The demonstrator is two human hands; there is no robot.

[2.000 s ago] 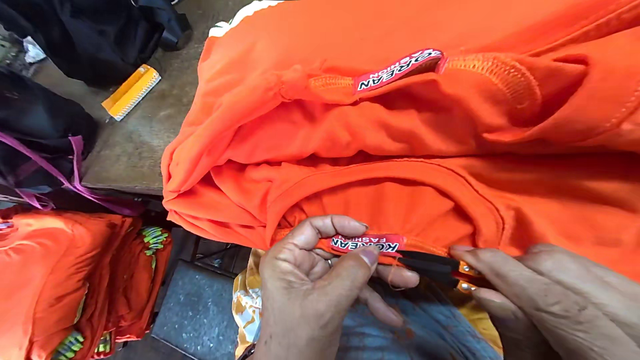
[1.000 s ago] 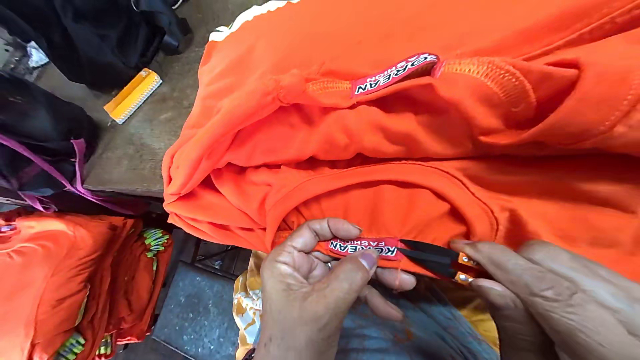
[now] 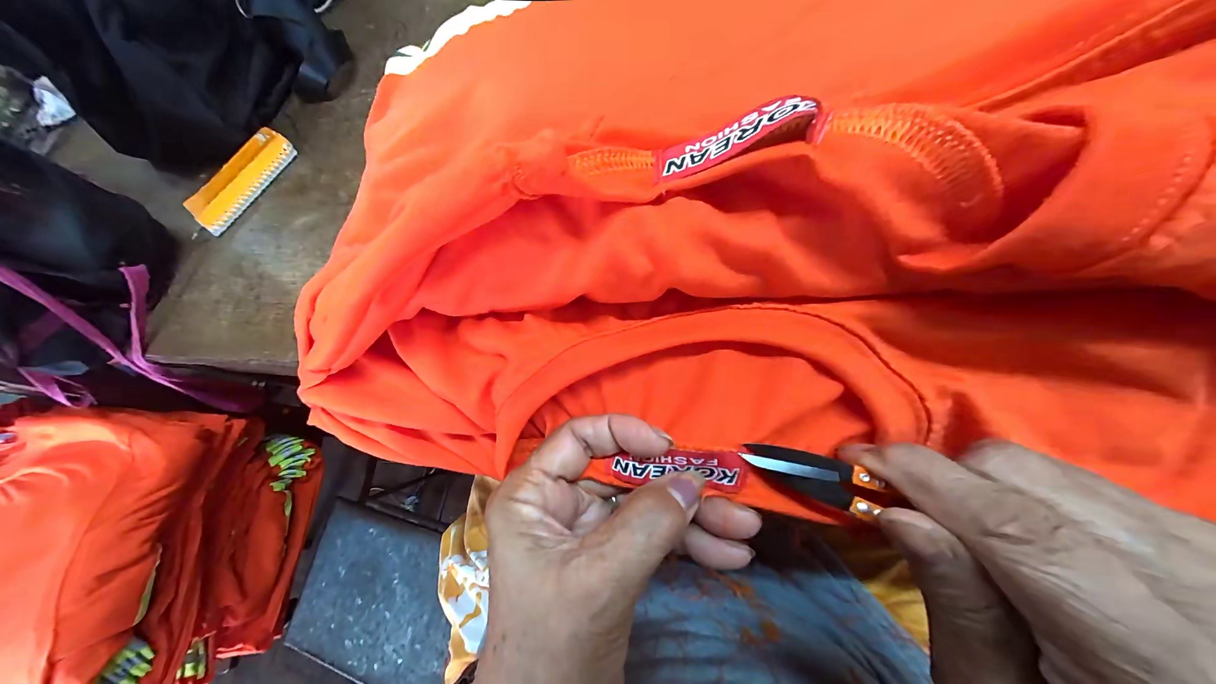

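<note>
My left hand (image 3: 608,532) pinches the neckband of an orange shirt (image 3: 703,380) at its red sewn-in neck label (image 3: 727,472), thumb on the label's lower edge. My right hand (image 3: 1007,541) holds black-bladed thread snips (image 3: 807,475) with orange handles between thumb and fingers. The slightly parted blades point left, their tips close beside the label's right end. Whether they touch thread I cannot tell. Behind lies more orange fabric with a second red label (image 3: 741,141) by a stitched seam.
A wooden table (image 3: 256,285) carries a small yellow spiral notebook (image 3: 240,180) and black fabric items (image 3: 161,76). A purple strap (image 3: 104,347) hangs at the left. Folded orange garments (image 3: 95,532) are stacked at lower left, beside a dark flat seat (image 3: 380,589).
The snips' blades, over the label's right end one second ago, are now just to its right. My left hand keeps its pinch on the neckband.
</note>
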